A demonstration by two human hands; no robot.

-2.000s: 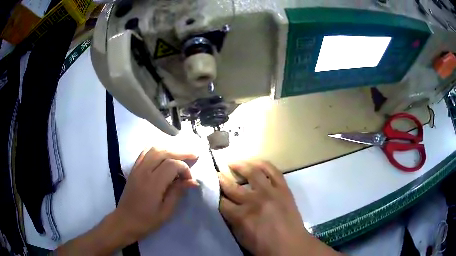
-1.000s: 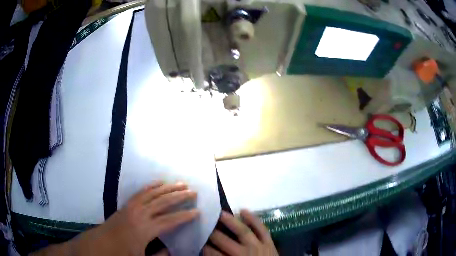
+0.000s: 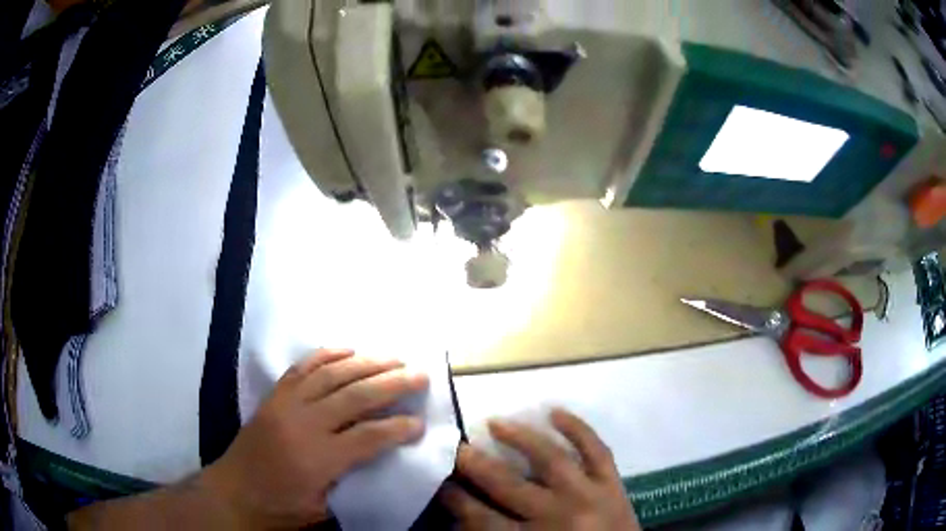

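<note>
A white fabric panel (image 3: 301, 301) lies under the sewing machine head (image 3: 353, 93), with a black fabric panel (image 3: 230, 270) showing as a dark border on its left and a thin dark edge on its right. My left hand (image 3: 322, 436) lies flat on the white panel, fingers slightly spread. My right hand (image 3: 545, 472) is at the panel's right edge, its thumb side touching the dark edge near the table's front; whether it pinches the cloth is unclear. The needle area is washed out by the lamp.
Red-handled scissors (image 3: 819, 337) lie right of the needle. Stacked black pieces (image 3: 62, 239) lie at the left. A green control panel (image 3: 773, 135) and an orange knob (image 3: 927, 203) are at the upper right. Green edging with a tape measure strip (image 3: 726, 477) runs along the table front.
Both hands moved toward the table's front over the two seconds, then slightly back up the cloth. The fingers of my left hand now lie flatter. The camera view has shifted.
</note>
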